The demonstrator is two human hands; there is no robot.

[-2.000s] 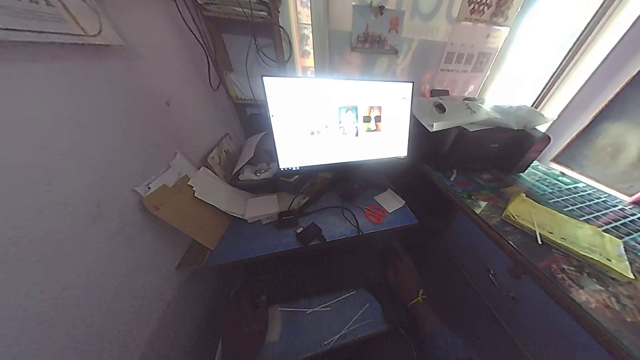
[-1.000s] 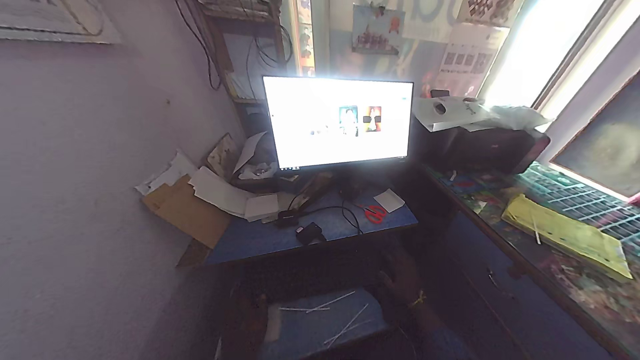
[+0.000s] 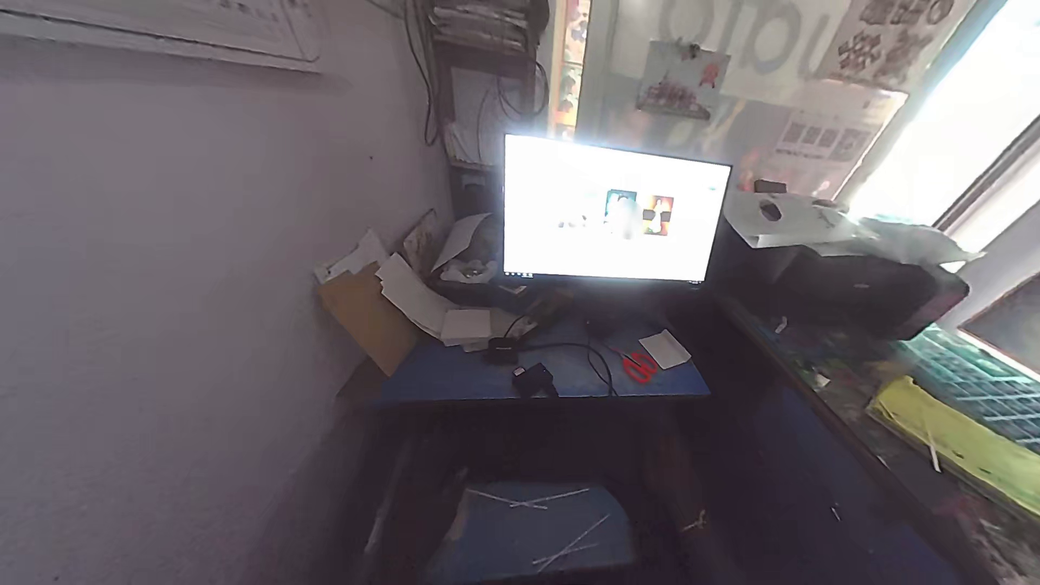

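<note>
My left hand (image 3: 445,496) is a dark shape at the lower left, beside a blue surface (image 3: 544,532) with thin white strips (image 3: 526,502) lying on it. My right hand (image 3: 668,455) reaches forward in deep shadow below the edge of the blue desk (image 3: 455,382), with a yellow band (image 3: 696,521) at its wrist. Shadow hides the fingers of both hands and whatever they touch. Above them a lit monitor (image 3: 613,215) stands at the back of the desk. Red-handled scissors (image 3: 639,367), a white paper (image 3: 665,348) and a black adapter (image 3: 534,380) lie on the desk.
Papers (image 3: 414,292) and a brown envelope (image 3: 370,321) lean at the left wall. A black printer (image 3: 853,284) with sheets on top stands at the right. Nearer on that side are a yellow packet (image 3: 959,439) and a green grid-like rack (image 3: 975,374). Black cables (image 3: 597,357) cross the desk.
My right hand has shifted a little relative to the desk edge. My left hand shows no plain change.
</note>
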